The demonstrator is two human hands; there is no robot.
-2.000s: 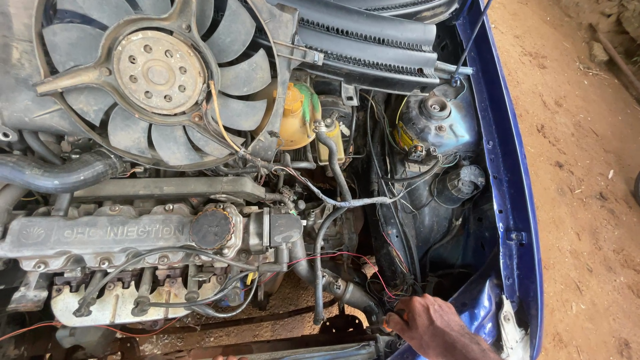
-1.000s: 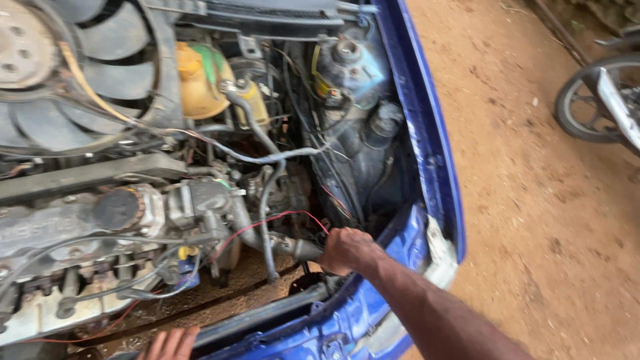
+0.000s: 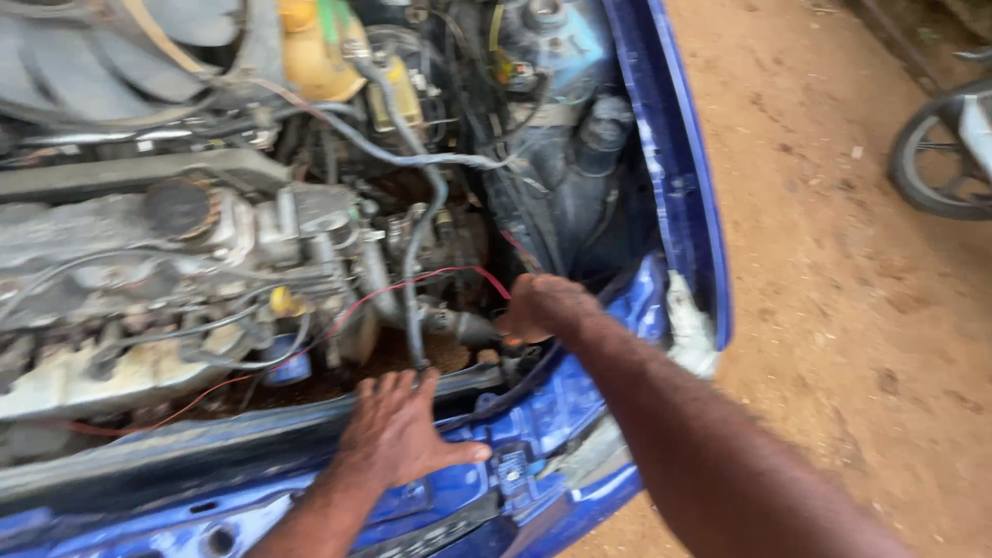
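My left hand (image 3: 399, 430) rests with spread fingers on the blue front panel (image 3: 418, 496) of a car's engine bay, its fingertips near the lower end of a grey hose (image 3: 418, 248). My right hand (image 3: 542, 306) is at the bay's front corner, fingers curled at a red wire (image 3: 387, 288). The wire runs from the engine to that hand; whether the fingers grip it is blurred. Something orange (image 3: 513, 339) shows just below the fingers. A dark pipe (image 3: 465, 327) ends beside the right hand.
Left of the hands lies the engine with its round oil filler cap (image 3: 180, 208). A radiator fan (image 3: 116, 62) and a yellow reservoir (image 3: 322, 54) stand farther back. The blue fender edge (image 3: 682, 170) borders the right side. A motorcycle wheel (image 3: 942, 159) stands on bare dirt ground.
My left hand has come into fuller view and now lies spread on the front panel. My right hand stays at the corner by the red wire. The view has shifted right.
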